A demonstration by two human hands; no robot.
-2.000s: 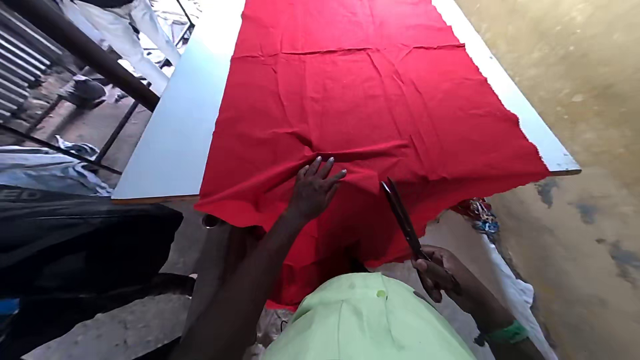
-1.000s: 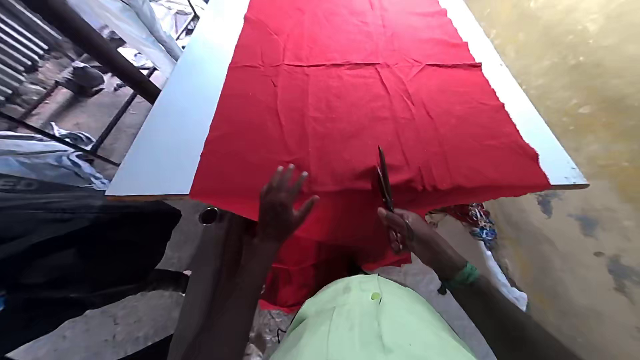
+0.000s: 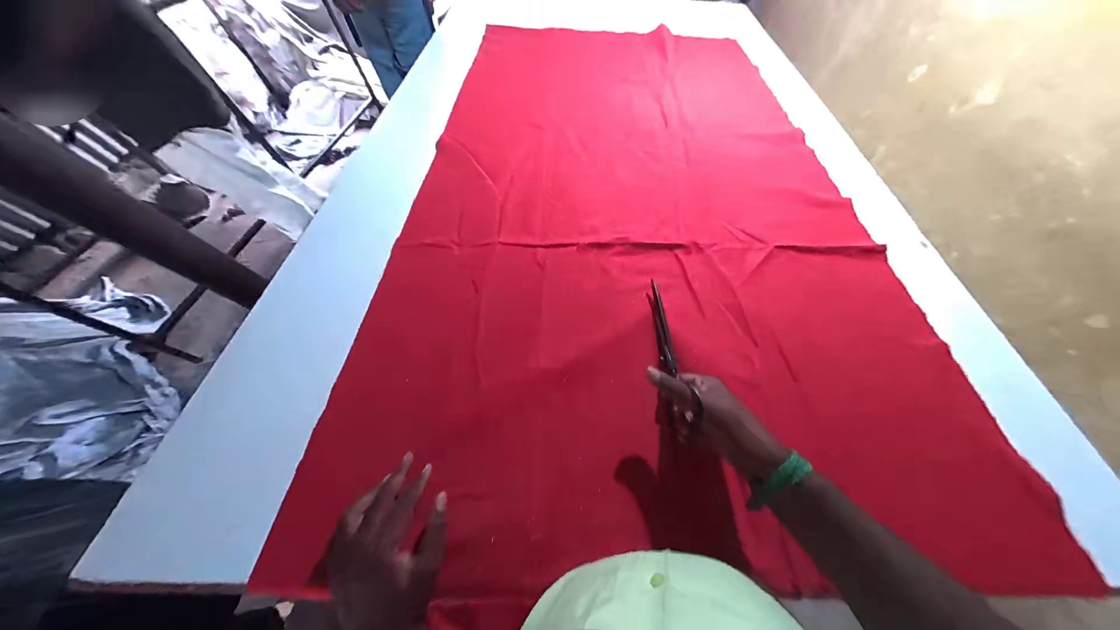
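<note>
A long red cloth (image 3: 560, 350) lies spread over a white tabletop (image 3: 289, 324), with a crease across its middle and a ragged right edge. My right hand (image 3: 704, 411), with a green band on the wrist, grips dark metal scissors (image 3: 662, 332) above the cloth; their blades point away from me and look nearly closed together. Near the cloth's lower left corner is my left hand (image 3: 385, 542), palm down, fingers apart, holding nothing. Whether it presses on the cloth cannot be told. A pale green cap (image 3: 662, 595) hides part of the cloth's near edge.
A yellowish wall (image 3: 980, 157) runs along the table's right side. On the left are a thick dark pole (image 3: 122, 210), a metal frame and heaped pale fabric (image 3: 87, 394). A person's legs in blue trousers (image 3: 395, 39) show beyond the table's left edge.
The view has shifted and shows more of the table's far end. My right hand has moved the scissors from the cloth's near edge to farther over it. The left hand has shifted left along the near edge.
</note>
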